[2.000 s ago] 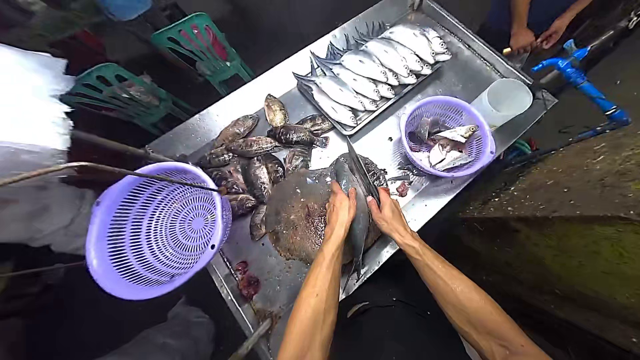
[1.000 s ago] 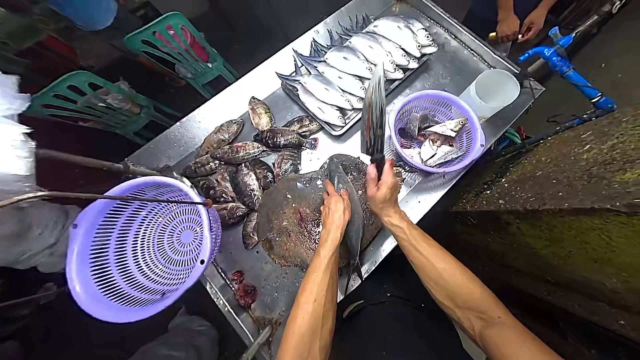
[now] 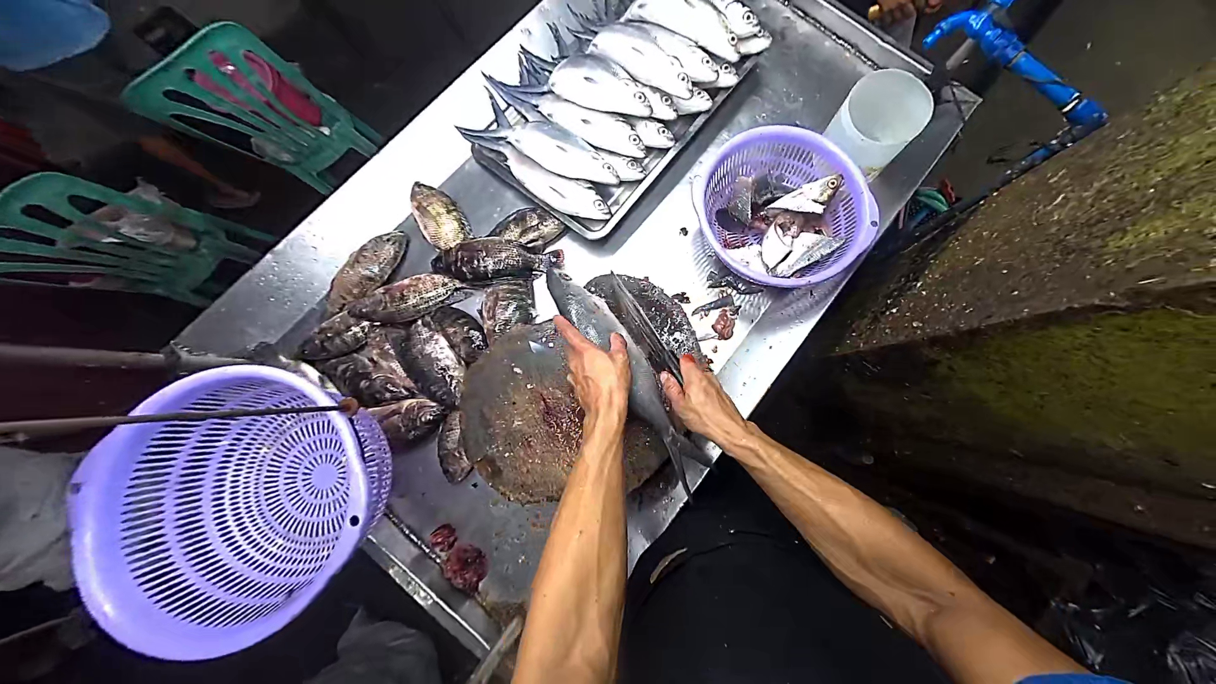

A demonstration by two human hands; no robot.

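A whole silvery-grey fish (image 3: 638, 385) lies over a round, stained chopping block (image 3: 522, 413), tail toward me. My left hand (image 3: 598, 375) is closed on the middle of its body. My right hand (image 3: 705, 399) grips the handle of a broad knife (image 3: 643, 323), whose dark blade runs along the fish's right side. Whether the blade touches the fish I cannot tell. Left of the block lie several dark, scaly fish (image 3: 432, 351) in a heap. Scraps of fish (image 3: 724, 323) rest on the metal table right of the blade.
A tray (image 3: 608, 226) of several silver fish stands at the table's back. To its right are a purple basket (image 3: 703, 204) of fish pieces and a whitish plastic container (image 3: 883, 114). A larger purple basket (image 3: 85, 532) is at the left, near green chairs (image 3: 180, 81). A person's hand (image 3: 893, 9) shows at the top.
The knife, raised upright above the block one second ago, has come down beside the fish. My left hand has stayed on the fish.
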